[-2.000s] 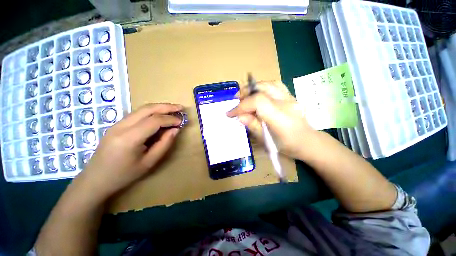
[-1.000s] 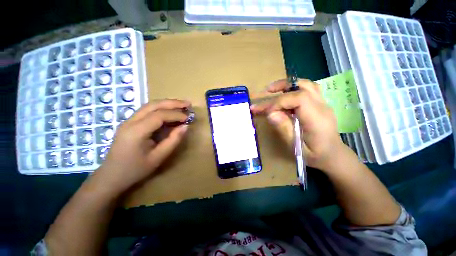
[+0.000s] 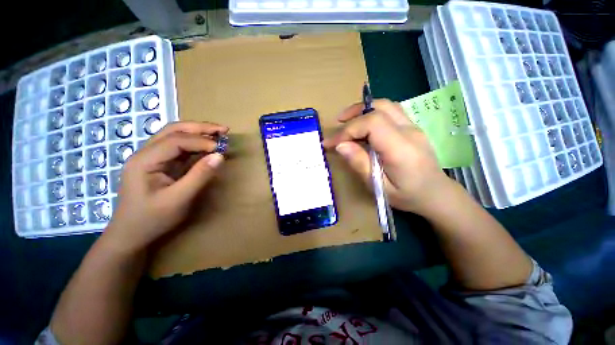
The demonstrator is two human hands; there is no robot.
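Observation:
A black smartphone (image 3: 299,172) with a lit white screen and blue top bar lies on the brown cardboard mat (image 3: 270,74). My left hand (image 3: 168,172) is left of the phone and pinches a small shiny ring-like piece (image 3: 221,143) between thumb and fingers. My right hand (image 3: 394,155) is just right of the phone and holds a slim pen (image 3: 381,195) between its fingers, with one pen end up past the knuckles and the other towards me. Its fingertips are beside the phone's right edge.
A white tray (image 3: 174,81) with round shiny pieces in many pockets lies at the left. Several stacked white trays (image 3: 482,145) stand at the right, with a green handwritten note (image 3: 445,124) on their edge. Another white tray (image 3: 317,15) lies at the far edge.
My right hand has drawn back from over the phone screen to its right side, pen still held. My left hand with the piece has moved a little away from the phone.

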